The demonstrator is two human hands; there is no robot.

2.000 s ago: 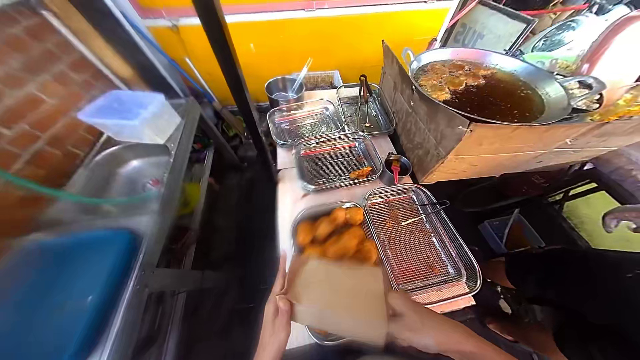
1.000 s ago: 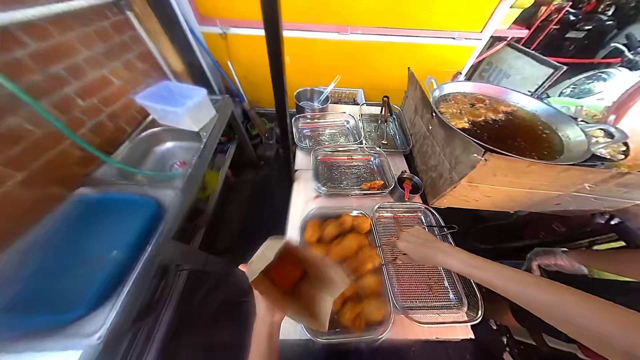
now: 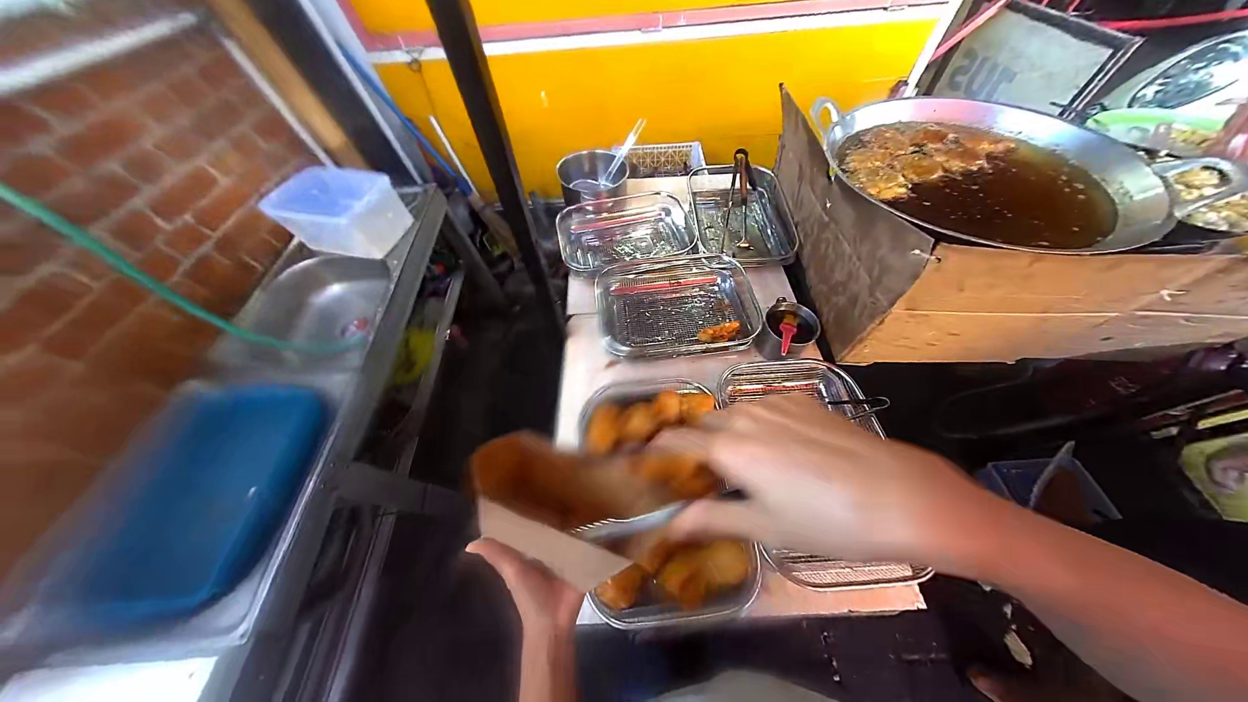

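Observation:
My left hand (image 3: 536,585) holds an open brown paper food box (image 3: 551,526), tilted, at the left edge of a metal tray (image 3: 673,619) of golden fried pieces (image 3: 702,575). Over that tray reaches my right hand (image 3: 780,468), blurred, its fingers curved at a fried piece by the box's opening; whether they grip it cannot be told. A wire-mesh tray (image 3: 848,575) with a thin dark handle lies to the right, partly under my right forearm. Behind are another mesh tray (image 3: 673,312) with one small fried piece (image 3: 720,332) and a metal cup (image 3: 788,330) with a red-handled utensil.
A large wok of oil (image 3: 1014,195) with frying food stands behind cardboard (image 3: 1053,302) at right. Tongs (image 3: 741,195) rest in a back tray, near a metal pot (image 3: 593,180). At left are a steel sink (image 3: 322,302), a plastic tub (image 3: 336,214) and a blue basin (image 3: 214,497).
My right hand has moved left from the mesh tray to the tray of fried pieces. Two seconds ago both hands were at the box; my left hand still holds it.

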